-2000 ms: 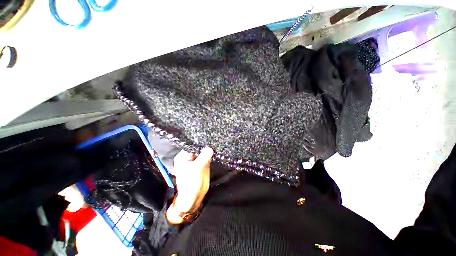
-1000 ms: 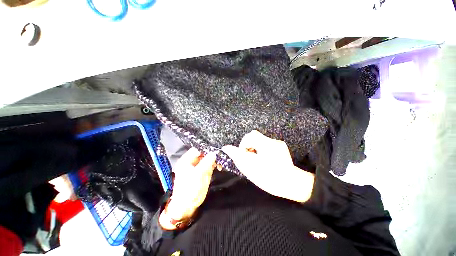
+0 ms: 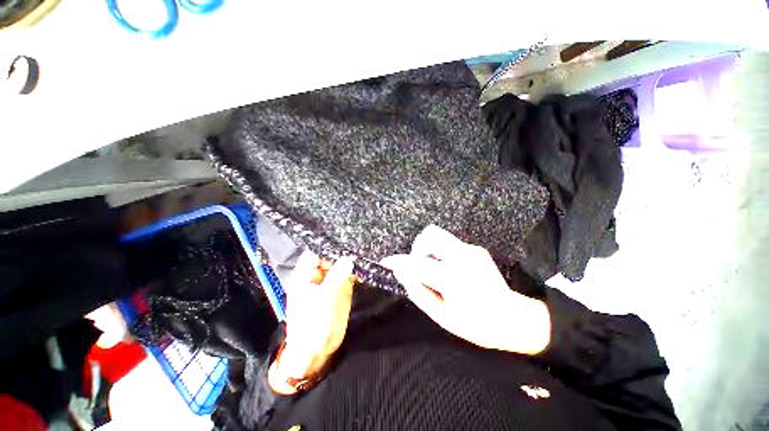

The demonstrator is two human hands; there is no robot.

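Observation:
A dark speckled tweed garment piece (image 3: pixel 379 168) lies over my lap against the table edge. A black-and-white braid trim (image 3: pixel 274 217) runs along its near edge. My left hand (image 3: pixel 316 311) pinches the trimmed edge between thumb and fingers. My right hand (image 3: pixel 468 290) is just right of it, with its fingertips closed at the same trimmed edge. A needle or thread cannot be made out. A plain black cloth part (image 3: pixel 573 168) hangs right of the tweed.
The white table (image 3: pixel 337 38) spans the top, with blue scissors handles (image 3: pixel 147 21) and a small ring (image 3: pixel 25 74). A blue basket (image 3: pixel 190 375) holding black trimmed pieces stands lower left. A purple stool (image 3: pixel 691 109) is at right. A person's hand (image 3: pixel 108 324) shows at far left.
Since the first frame, my right hand has come in from out of view to the trimmed edge beside my left hand. Since the second, both hands have stayed at the trim, with a slight view shift.

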